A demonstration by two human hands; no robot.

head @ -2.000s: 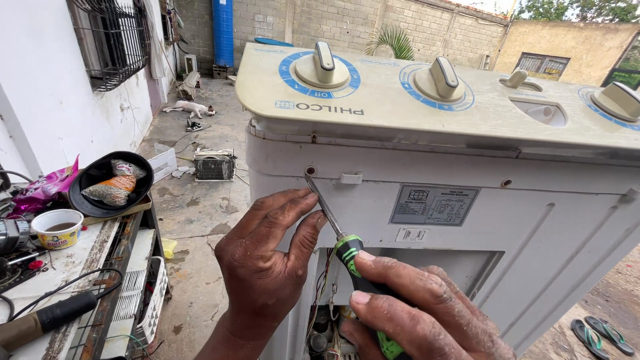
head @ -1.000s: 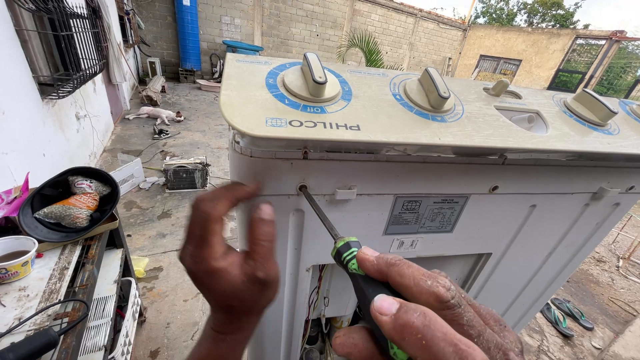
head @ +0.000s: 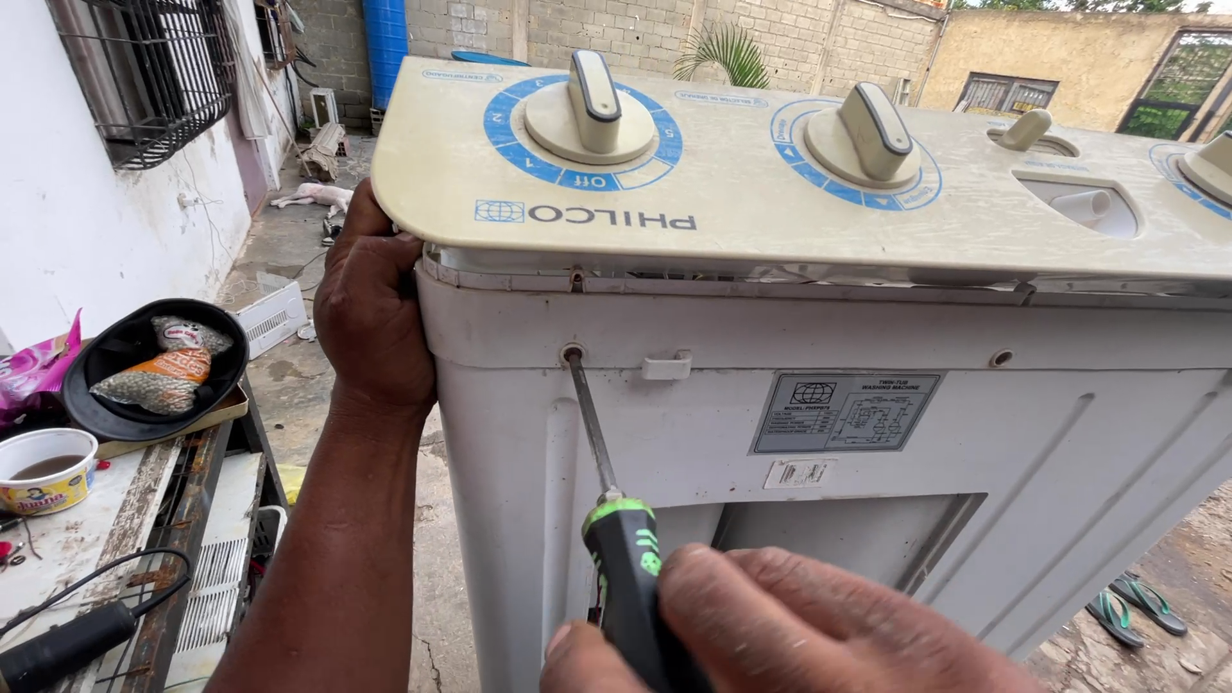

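A Philco twin-tub washing machine (head: 500,433) stands with its back panel toward me, its cream control panel (head: 433,144) on top with large knobs. My right hand (head: 770,616) grips the black and green handle of a screwdriver (head: 602,443). The screwdriver's tip sits in the screw hole (head: 573,354) near the upper left corner of the back panel. My left hand (head: 375,308) holds the machine's left upper corner, just under the control panel's edge; its fingertips are partly hidden. A small white plastic clip (head: 667,366) is right of that hole.
At the left, a worn work table (head: 106,510) bears a black cap (head: 82,385) with bags of small pellets, a tub of brown liquid (head: 48,472) and a black corded tool (head: 72,645). Green-strapped sandals (head: 1141,606) lie on the ground at right; an animal (head: 318,195) lies farther back.
My left hand has left the area by the screwdriver's tip and now holds the machine's corner. The screwdriver stays at the same hole in my right hand. The view has moved closer.
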